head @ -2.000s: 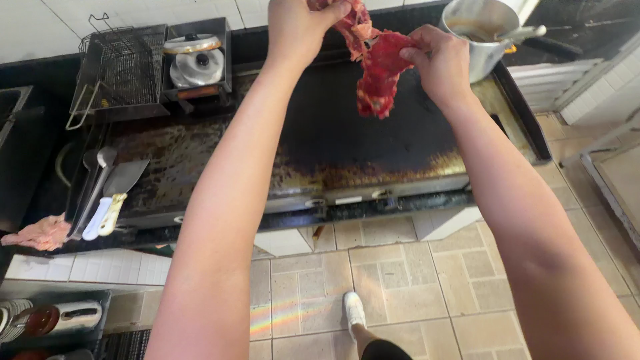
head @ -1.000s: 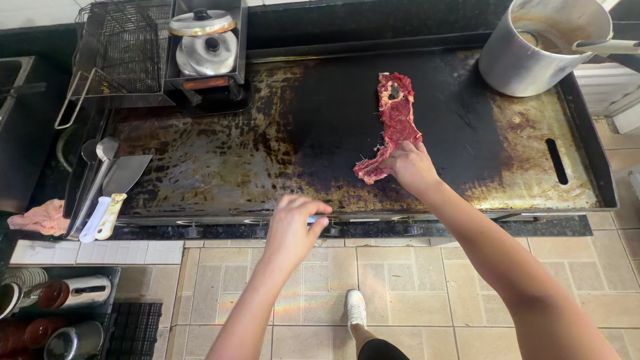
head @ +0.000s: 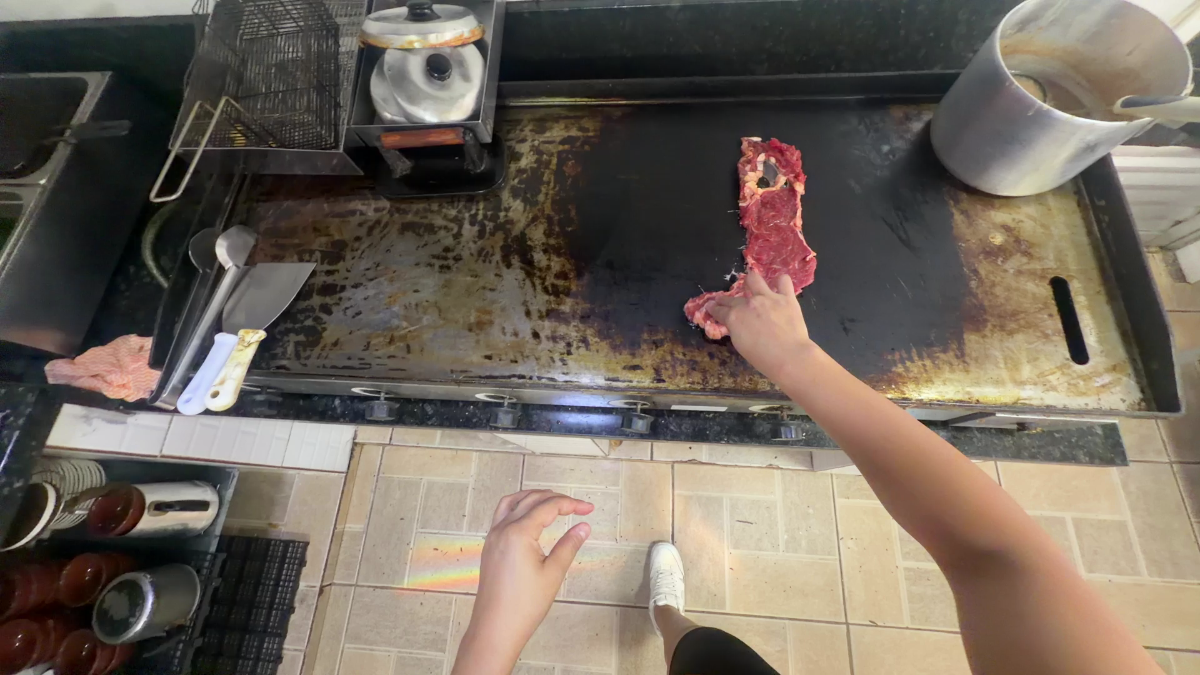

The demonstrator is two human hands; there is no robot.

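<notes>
A long strip of raw red meat with pale fat and a hole near its far end lies on the dark middle of a flat-top griddle. My right hand touches the meat's near end with its fingertips, fingers spread over it; whether they pinch it is hidden. My left hand hangs in the air in front of the griddle, above the floor, fingers curved and apart, holding nothing.
An aluminium pot stands at the griddle's back right. Lidded pots and a wire grill basket are at the back left. Spatulas, tongs and a crumpled cloth lie left. Control knobs line the front.
The meat, held up between both hands two seconds ago, now lies on the griddle. My left hand has come down and back toward me. My right hand has stayed at the meat's near end since one second ago.
</notes>
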